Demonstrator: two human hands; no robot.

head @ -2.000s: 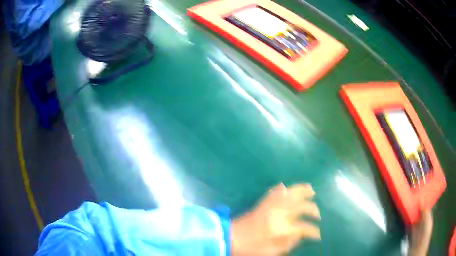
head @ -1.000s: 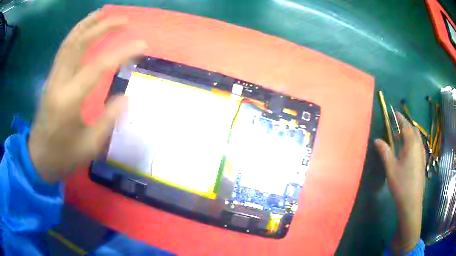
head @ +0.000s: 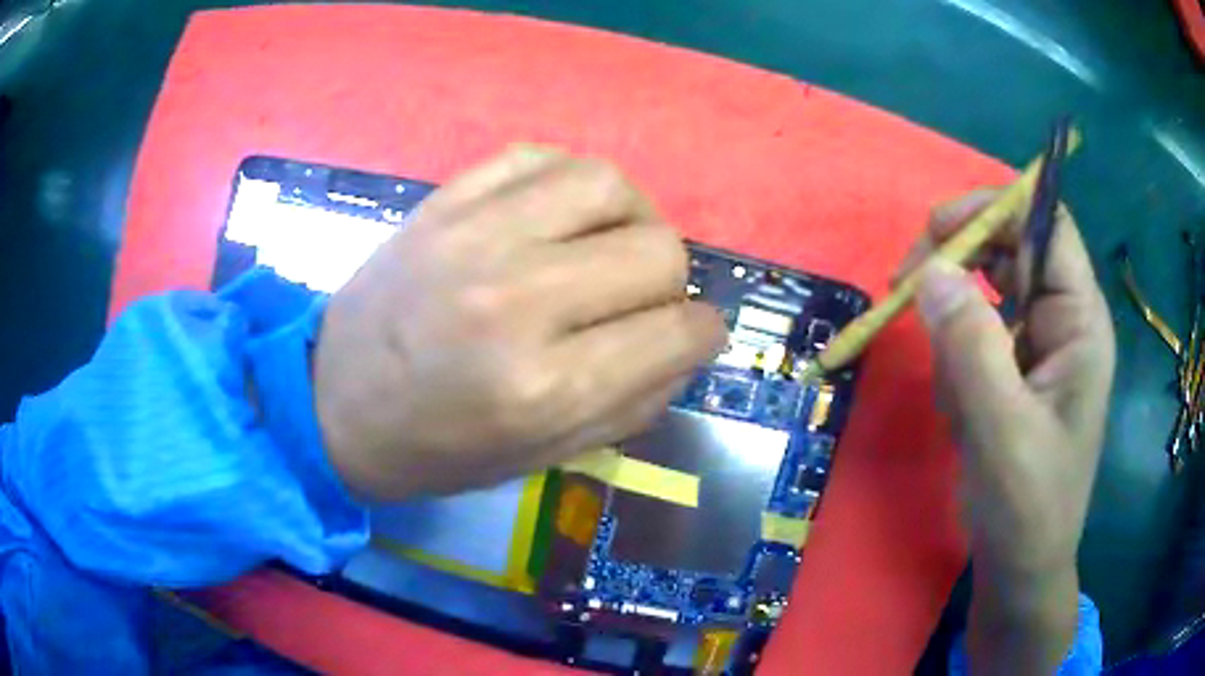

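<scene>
An opened tablet (head: 463, 601) lies insides up on a red-pink foam pad (head: 529, 79). Its blue mainboard (head: 661, 585) is at the right, with a grey shield (head: 707, 489) and pale yellow tape (head: 661, 478). My left hand (head: 509, 324) is over the tablet's upper middle, fingers bent; whether it holds anything is hidden. My right hand (head: 1024, 357) is at the tablet's right and holds a yellow pry stick (head: 945, 258) together with dark tweezers (head: 1045, 211). The stick's tip is at the board's upper right edge. The battery (head: 456, 528) is partly covered by my left hand and sleeve.
Several flex cables (head: 1176, 350) lie on the dark green bench (head: 951, 79) at the far right. Part of another red pad (head: 1193, 29) shows in the upper right corner.
My left hand has moved right, over the tablet. My right hand has picked up the stick and tweezers and moved to the board. Before that, the view showed the fan and other padded tablets.
</scene>
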